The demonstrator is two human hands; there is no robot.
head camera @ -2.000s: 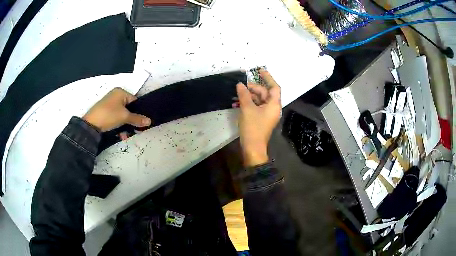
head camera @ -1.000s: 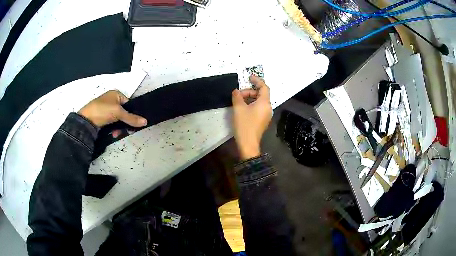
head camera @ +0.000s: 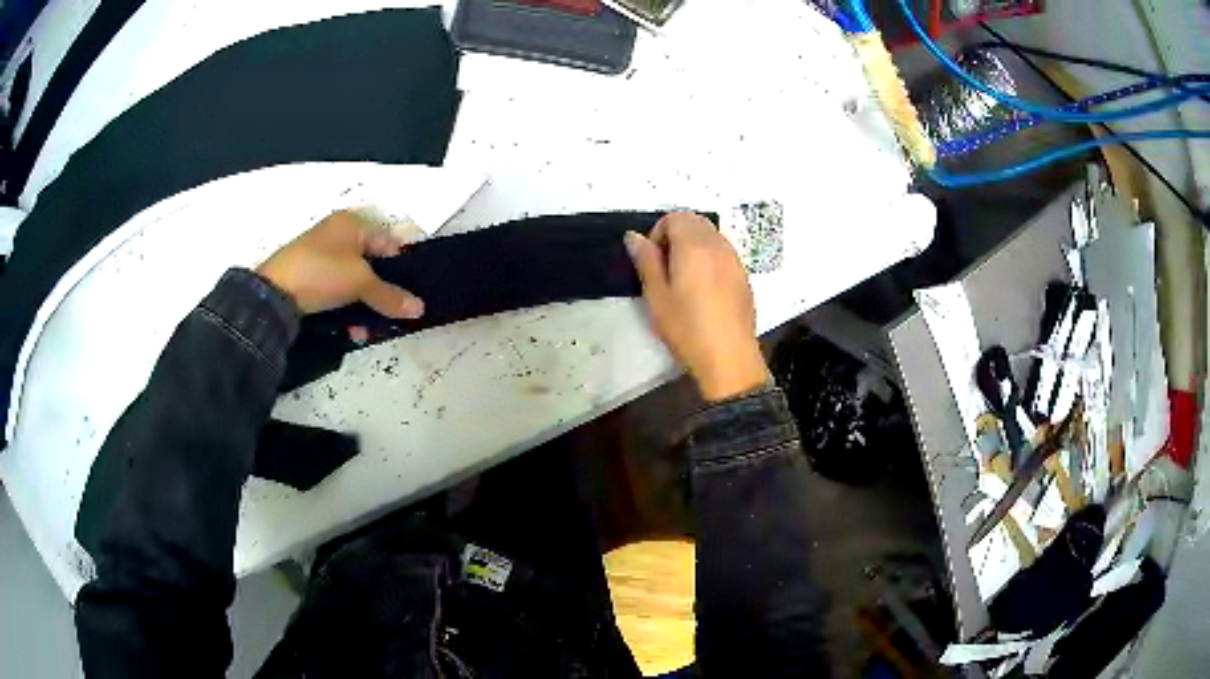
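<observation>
A long curved black band piece (head camera: 531,260) lies along the near part of the white table (head camera: 597,133). My left hand (head camera: 338,276) grips its left part, thumb on top and a fingertip showing at the lower edge. My right hand (head camera: 703,292) holds its right end between thumb and fingers, the fingertips partly hidden. A dark loose end (head camera: 308,454) shows beside my left sleeve near the table edge; whether it joins the band is hidden by my arm.
A wide dark green-black curved piece (head camera: 252,96) lies beyond over a white curved edge. A dark iron rest (head camera: 544,32) is at the top. Blue hoses (head camera: 1008,166) run at top right. A grey side table (head camera: 929,358) at right holds scissors and offcuts.
The view has shifted, so the table contents sit further right in the picture. My right hand has moved from beside the band's right end to over it, fingers now closed on it.
</observation>
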